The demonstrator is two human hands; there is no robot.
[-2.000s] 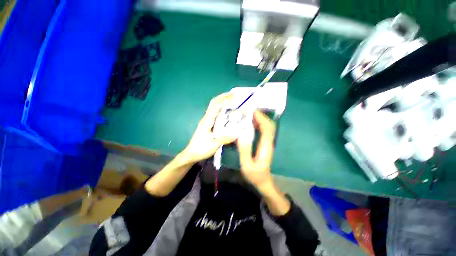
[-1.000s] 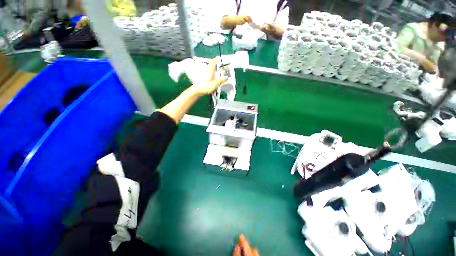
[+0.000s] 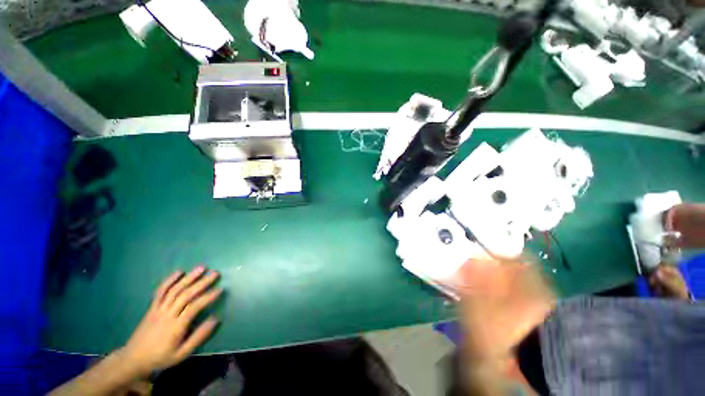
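White camera housings (image 3: 498,197) lie in a group on the green mat, right of centre. My left hand (image 3: 174,321) rests at the bench's front edge at the left, fingers spread and empty. My right hand (image 3: 506,302) is blurred, at the near edge of the housings, overlapping the closest one; whether it grips anything cannot be told. A black electric screwdriver (image 3: 421,166) hangs angled over the housings. The grey-white screw feeder (image 3: 246,116) stands left of centre, away from both hands.
Black parts (image 3: 81,224) lie by a blue bin (image 3: 27,216) at the left. More white units (image 3: 182,27) are on the green conveyor (image 3: 371,62) behind. At the right edge another person's hands hold a white unit (image 3: 653,232); a grey sleeve (image 3: 626,348) is close to my right hand.
My left hand has come back from the conveyor, leaving white units there, and now lies on the bench. My right hand has moved to the housings. The view has turned right.
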